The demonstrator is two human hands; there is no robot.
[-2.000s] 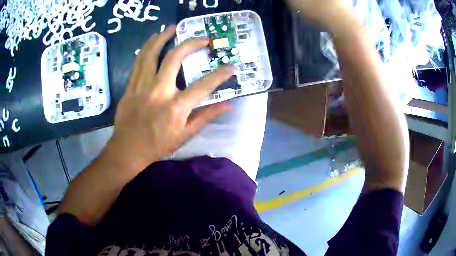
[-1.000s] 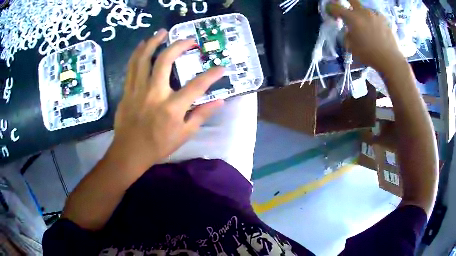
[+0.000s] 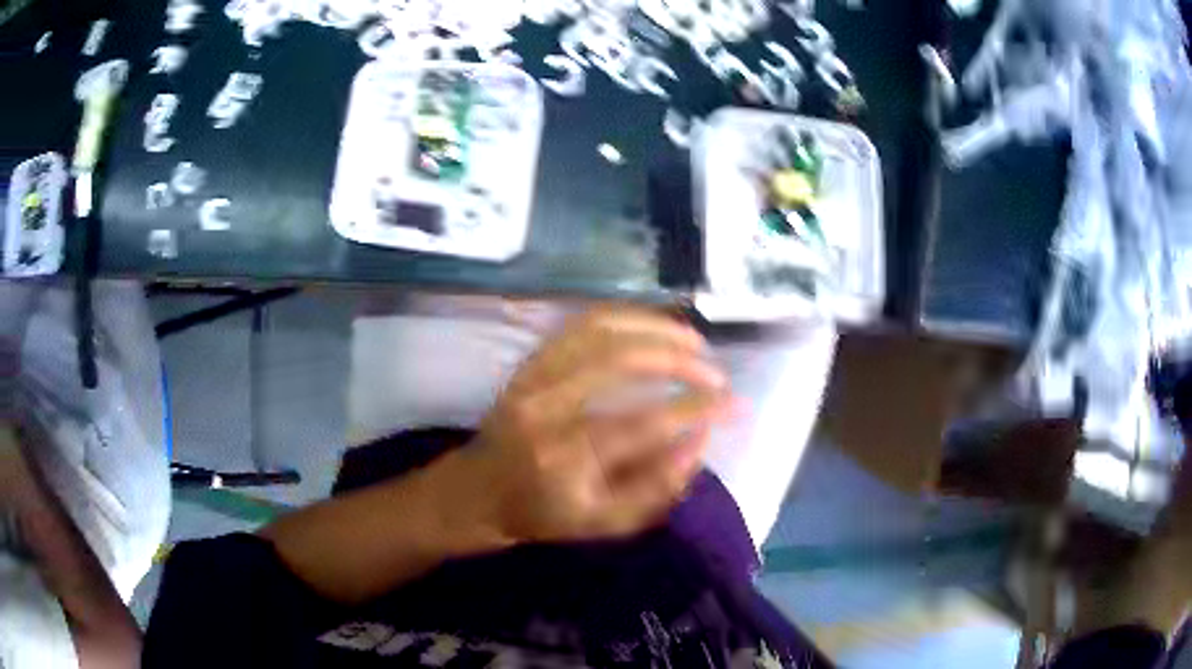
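Observation:
A white housing with a green circuit board lies at the bench's front edge, right of centre. A second housing with a board and a dark block lies left of it. My left hand is below the bench edge, off both housings, fingers curled; blur hides whether it holds anything. At the right edge only a blurred part of my right arm shows; the hand is cut off. Bagged leads form a tangled clear-white mass at the right, hanging past the bench edge.
White U-shaped pieces are heaped at the back, with strays at left. A mallet with a dark handle lies far left beside another housing. Another person's arm shows at lower left. A brown carton is below the bench.
The view has swung left, so the housings appear further right. My left hand has come off the housing and curled. My right hand has left the picture at the right.

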